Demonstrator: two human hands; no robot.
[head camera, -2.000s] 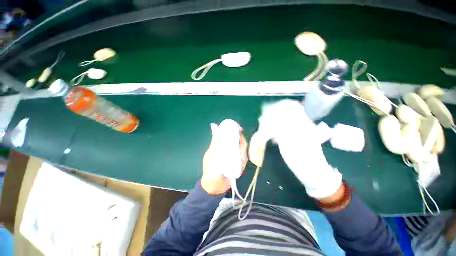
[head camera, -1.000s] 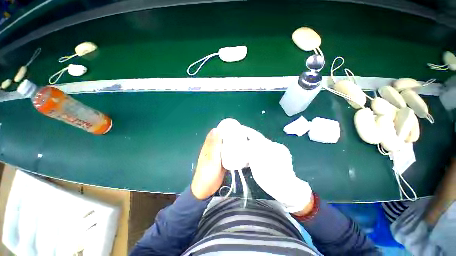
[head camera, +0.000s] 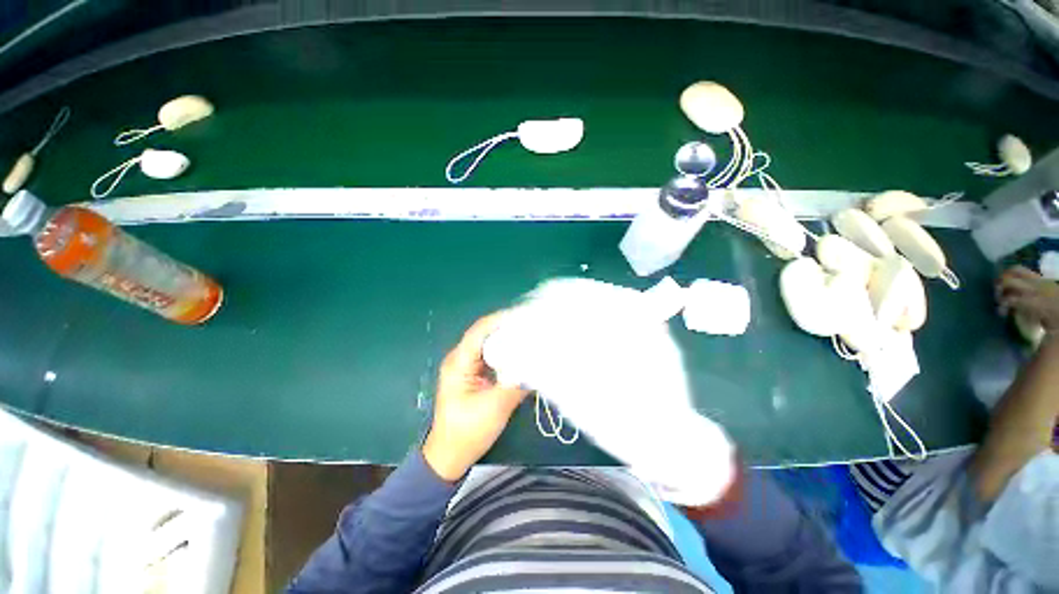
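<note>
My bare left hand (head camera: 474, 392) holds a whitish corded piece (head camera: 506, 350) at the bench middle; only its left end shows. Its cord loop (head camera: 555, 420) hangs below, toward me. My right hand (head camera: 621, 377), in a white glove, lies over the piece and covers most of it. The glove is blurred and overexposed, so its fingers and any cloth in it cannot be told apart. White wipe pads (head camera: 717, 308) lie just right of the glove. The dispenser bottle (head camera: 664, 229) stands behind them, its round metal top shiny.
A pile of cream corded pieces (head camera: 809, 296) lies at the right. A drink bottle (head camera: 137, 275) lies at the left. Spaced pieces (head camera: 550, 136) sit on the conveyor beyond the pale rail (head camera: 409, 205). A white tray (head camera: 99, 516) is low left. Another person's arm (head camera: 1022, 389) reaches in at the right.
The gloved hand has moved over the front of the piece, which both hands held upright a second ago. The view has shifted, and another person's hand and a second bottle now show at the right.
</note>
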